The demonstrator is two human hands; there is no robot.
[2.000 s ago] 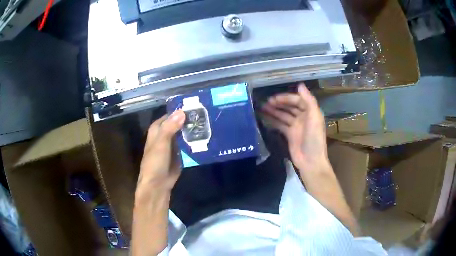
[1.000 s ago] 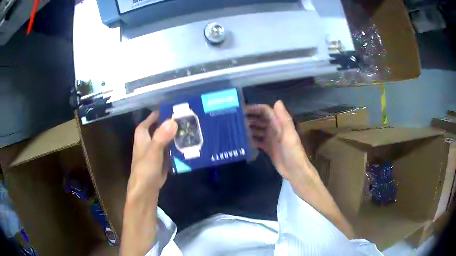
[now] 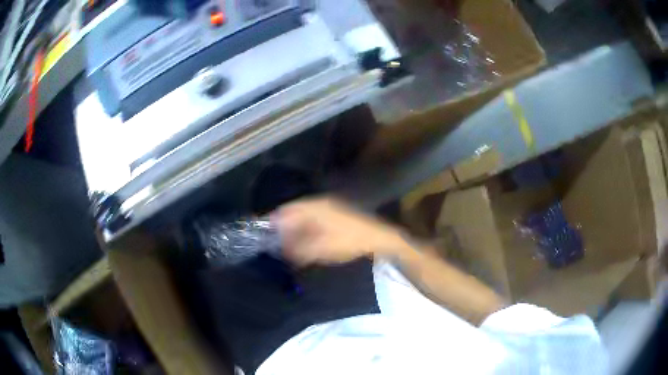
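Observation:
My right hand [image 3: 322, 231] is blurred, in front of the sealer and over the dark lap. Its fingers are closed on crumpled clear film [image 3: 238, 238], which sticks out to the left; no blue box shows inside it. My left hand is not in view. The grey-blue sealer [image 3: 220, 91] sits tilted at upper left with a red lit switch and a round silver knob [image 3: 210, 82]. Its long sealing jaws [image 3: 249, 139] run along the near edge, with nothing seen between them.
An open carton [image 3: 469, 242] at right holds blue boxes [image 3: 557, 234] in shiny film. A carton [image 3: 509, 36] at upper right holds clear film scraps. At lower left are a brown carton wall [image 3: 150, 307] and a blurred film-covered item [image 3: 84, 348]. Yellow tape [image 3: 518, 117] marks the grey floor.
The view has turned and shifted right. The blue watch box and my left hand have left the centre. My right hand has moved left and now holds clear film.

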